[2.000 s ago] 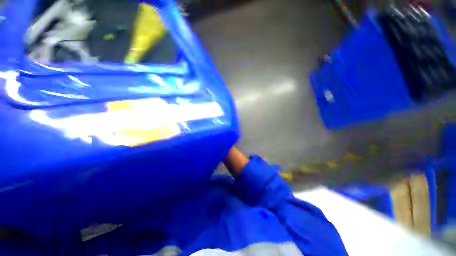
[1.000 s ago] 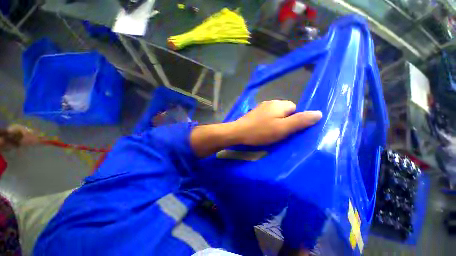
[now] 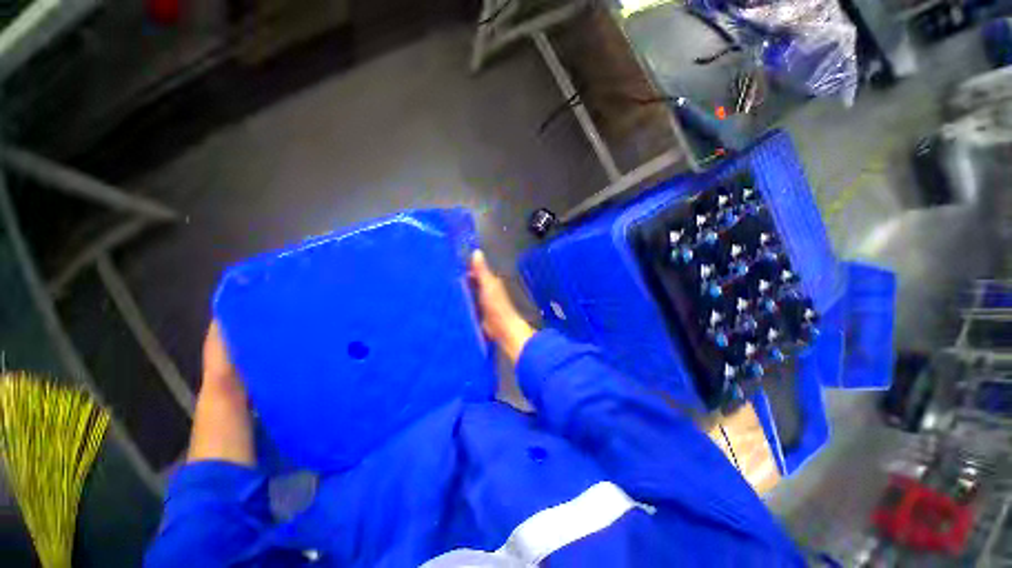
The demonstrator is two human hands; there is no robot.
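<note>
The blue plastic stool [image 3: 357,322] is upright in front of my body, its flat square seat with a small central hole facing up. My left hand [image 3: 219,372] holds its left edge, with the fingers mostly hidden by the stool. My right hand [image 3: 494,300] holds its right edge, with the fingertips near the top right corner. The stool's legs are hidden below the seat.
At the right a blue bin [image 3: 599,300] carries a black tray of modules [image 3: 738,283]. A yellow broom [image 3: 50,455] is at the lower left. Metal bench legs [image 3: 577,105] stand ahead. A red object [image 3: 923,514] is at the lower right.
The stool has turned from a side view with its openings showing to its seat facing up. Both hands now show at its sides. The view has swung, bringing the tray of modules closer.
</note>
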